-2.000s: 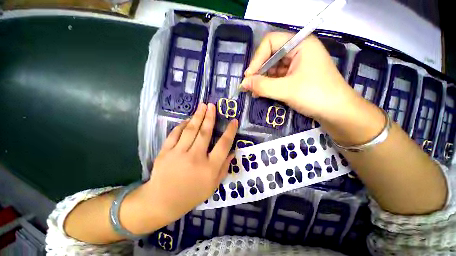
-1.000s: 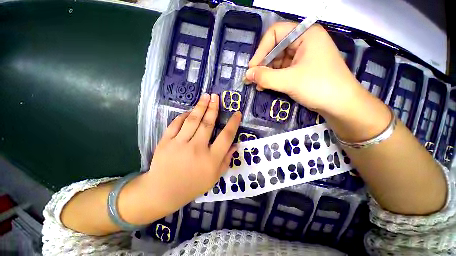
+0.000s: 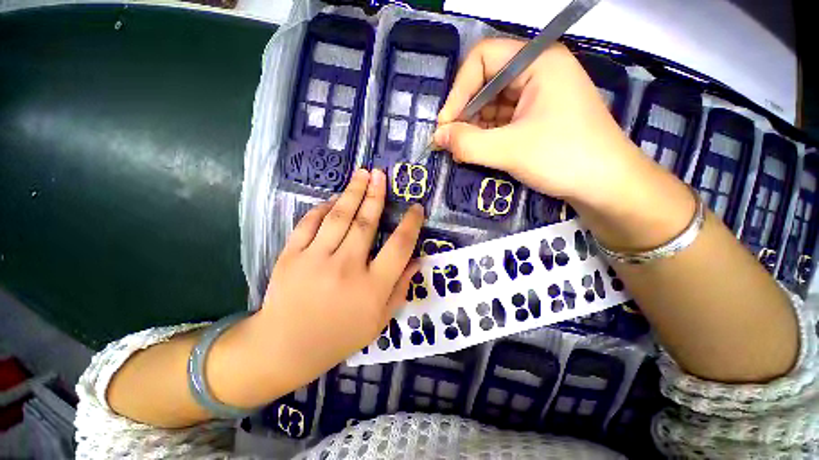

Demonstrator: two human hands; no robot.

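My right hand (image 3: 530, 126) holds slim metal tweezers (image 3: 521, 61) like a pen. Their tip is just above the yellow-outlined adhesive gasket (image 3: 410, 181) on the lower end of a navy plastic housing (image 3: 416, 85). My left hand (image 3: 337, 269) lies palm down, its fingertips on both sides of that housing's lower end. Its lower part covers the left end of the white adhesive liner strip (image 3: 503, 287), which has two rows of dark cut-outs. The housing on the left (image 3: 328, 90) shows bare circles and no yellow outline. The housing on the right has a yellow outline (image 3: 495, 196).
The clear blister tray (image 3: 260, 171) holds more navy housings at the right (image 3: 721, 162) and in the near row (image 3: 521, 386). The dark green bench top (image 3: 126, 171) is at the left. A white paper sheet (image 3: 718, 54) lies beyond the tray. Something red shows at the lower left edge.
The tweezers' tip stays close to the same gasket, with a small change in the tool's angle. The tray and both hands shift slightly in the view. My left hand keeps its place on the housing.
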